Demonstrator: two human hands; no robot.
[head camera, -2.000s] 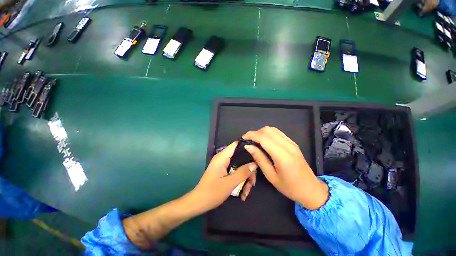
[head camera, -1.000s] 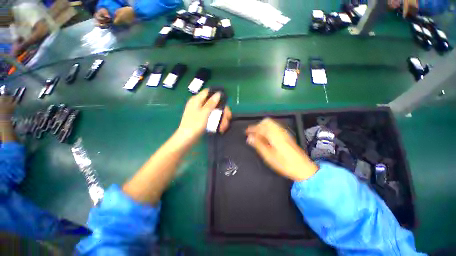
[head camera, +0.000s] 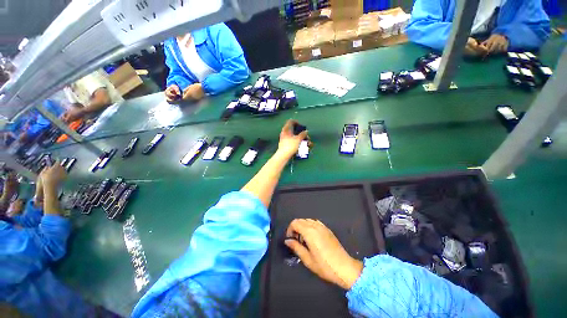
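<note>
My left hand (head camera: 290, 140) reaches over the green belt and holds a black mobile phone (head camera: 303, 149) by its upper part, white patch showing below the fingers. My right hand (head camera: 317, 245) is over the left compartment of the black parts tray (head camera: 368, 211), fingers curled around a small dark cover (head camera: 295, 238) that is mostly hidden. Small shiny bits lie below its fingertips. Loose dark covers (head camera: 426, 214) fill the right compartment.
Several phones (head camera: 250, 153) lie on the belt left of my left hand, and two to its right. A phone pile (head camera: 261, 98) and white strips (head camera: 317, 79) lie across the belt. Metal post (head camera: 528, 124) at right. A label strip (head camera: 135, 254) lies left. Workers sit opposite and at left.
My left hand has moved from above the tray out to the belt with the phone. My right hand has moved down and left within the tray's left compartment. The view has tilted up.
</note>
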